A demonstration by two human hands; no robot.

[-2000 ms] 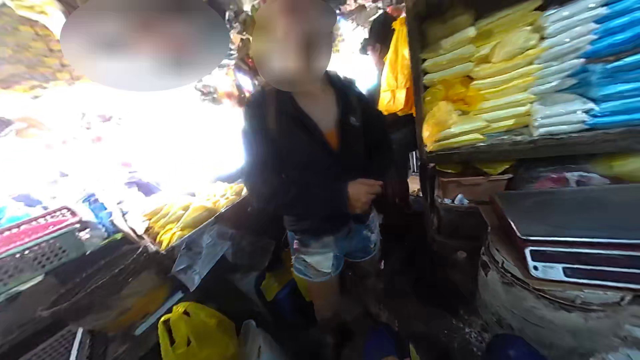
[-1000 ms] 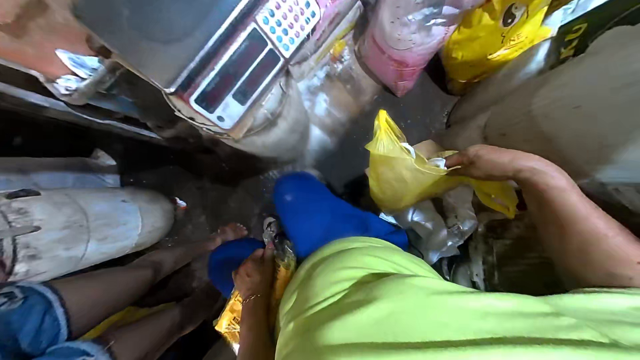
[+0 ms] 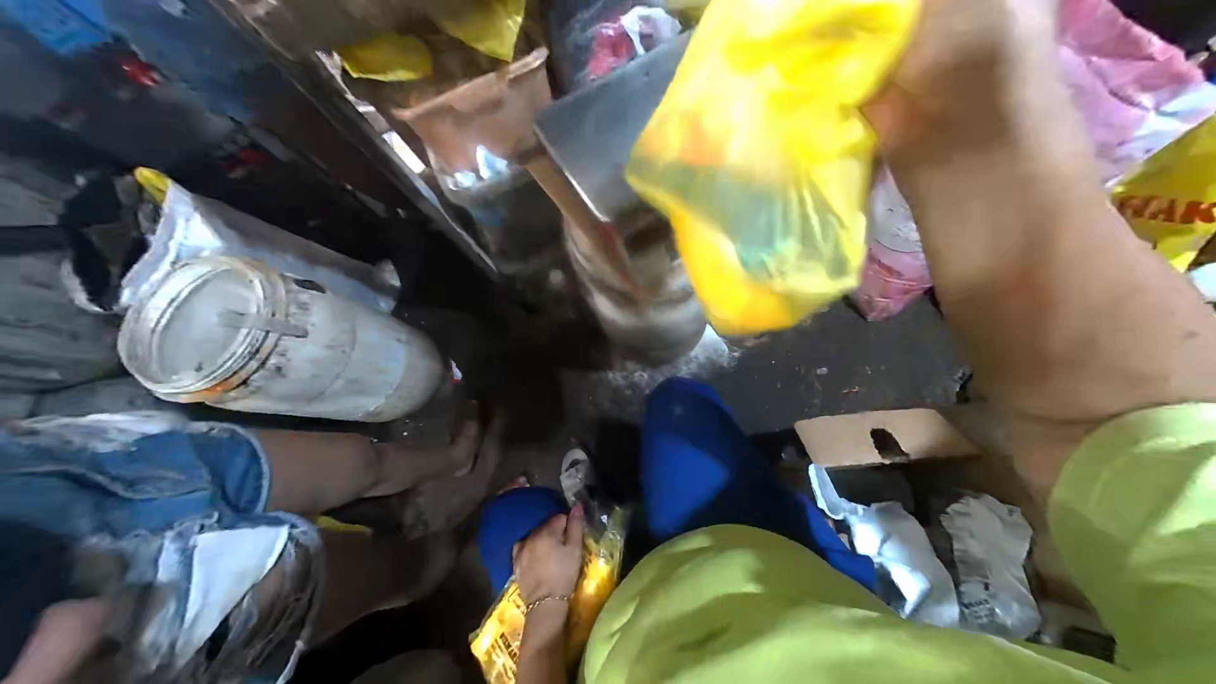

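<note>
My right hand (image 3: 898,95), blurred and raised at the upper right, holds a yellow plastic bag (image 3: 760,180) that hangs over the floor. Something darker shows faintly through the bag's thin wall; what it is I cannot tell. Low in the view, beside my blue-clad knees, my left hand (image 3: 551,560) wears a thin bracelet and rests on a clear-wrapped yellow packet (image 3: 594,589), its fingers closed around the top. Part of the packet lies behind the wrist.
A white lidded plastic drum (image 3: 285,342) lies to the left. Below it is a person in denim shorts (image 3: 142,513). A metal scale platform (image 3: 617,133) is partly behind the yellow bag. Cardboard (image 3: 883,437) and white plastic bags (image 3: 898,560) lie at the lower right, pink sacks (image 3: 1126,76) farther up.
My right hand has lifted the yellow bag, which hung lower near my knees one second ago. My left hand stays by the yellow packet. The view has turned.
</note>
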